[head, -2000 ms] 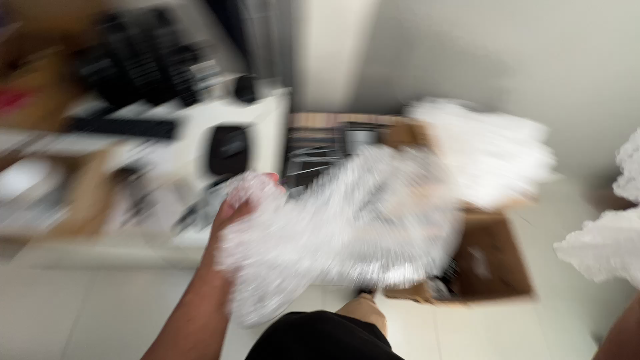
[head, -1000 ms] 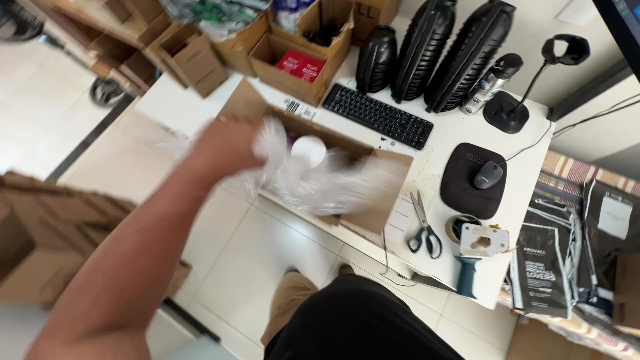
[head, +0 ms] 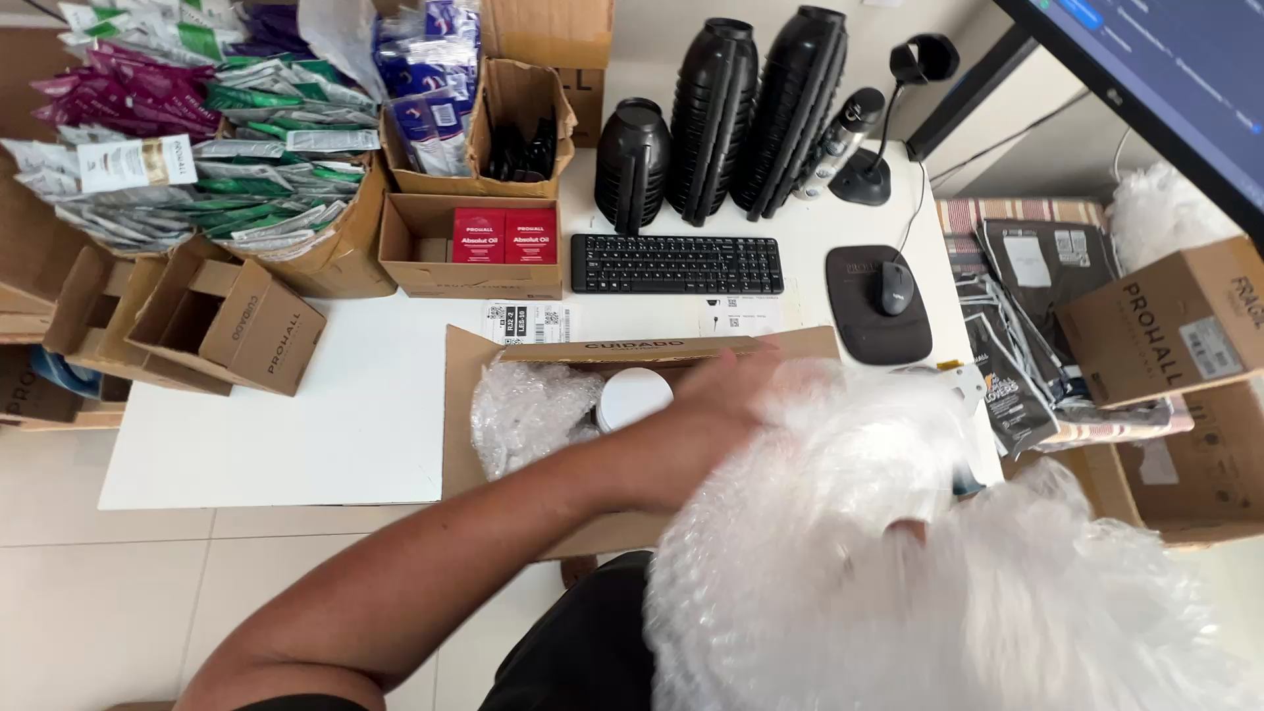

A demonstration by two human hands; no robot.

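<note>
An opened cardboard box (head: 464, 395) stands at the desk's front edge. Bubble wrap (head: 533, 415) fills its left end beside a jar with a white lid (head: 635, 395). My left hand (head: 726, 420) reaches over the box's right part, blurred, against a large bundle of bubble wrap (head: 820, 553); its fingers are partly hidden, so whether it grips the wrap is unclear. The bundle covers the lower right of the view. Only a small patch of skin of my right hand (head: 907, 531) shows through the bundle, and its fingers are hidden.
Behind the box are a black keyboard (head: 676, 264), a small box with red cartons (head: 415, 247) and black ribbed containers (head: 713, 118). A mouse (head: 896, 288) rests on its pad at right. Sachets (head: 286, 148) fill cartons at left. A monitor (head: 1165, 79) overhangs the upper right.
The view has swung a lot. A second ago the left hand was at the box's left part with bubble wrap; now it is over the right part, and a large bundle has come into view.
</note>
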